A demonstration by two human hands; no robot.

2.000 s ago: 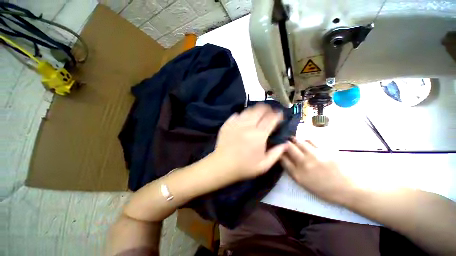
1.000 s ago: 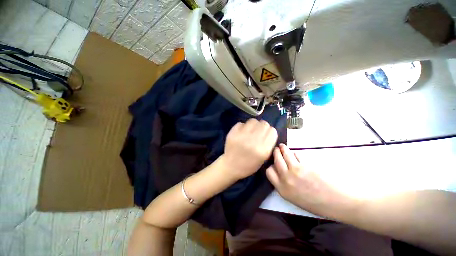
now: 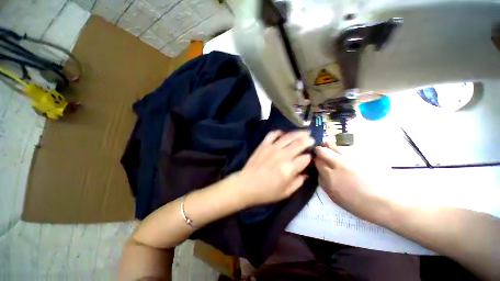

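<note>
A dark navy and brown-maroon garment [image 3: 192, 131] lies heaped on the left of the machine table, its right part running under the needle area of the off-white sewing machine [image 3: 433, 49]. My left hand [image 3: 279, 164] lies on the cloth, fingers spread a little and slightly blurred, just in front of the presser foot area. My right hand [image 3: 342, 173] pinches the garment's edge with its fingertips, close beside my left fingertips. The presser foot and needle are partly hidden by the machine head and cloth.
A blue disc [image 3: 375, 107] and a ribbed knob [image 3: 344, 139] are near the head. A thin dark tool [image 3: 415, 145] and a round white item [image 3: 458, 96] lie right. Cardboard [image 3: 93, 126] and a yellow object with cables [image 3: 46, 101] are left.
My left hand has gone from a closed fist to flatter, spread fingers on the cloth. The whole view has shifted, with the machine head appearing further right. My right hand still pinches the edge.
</note>
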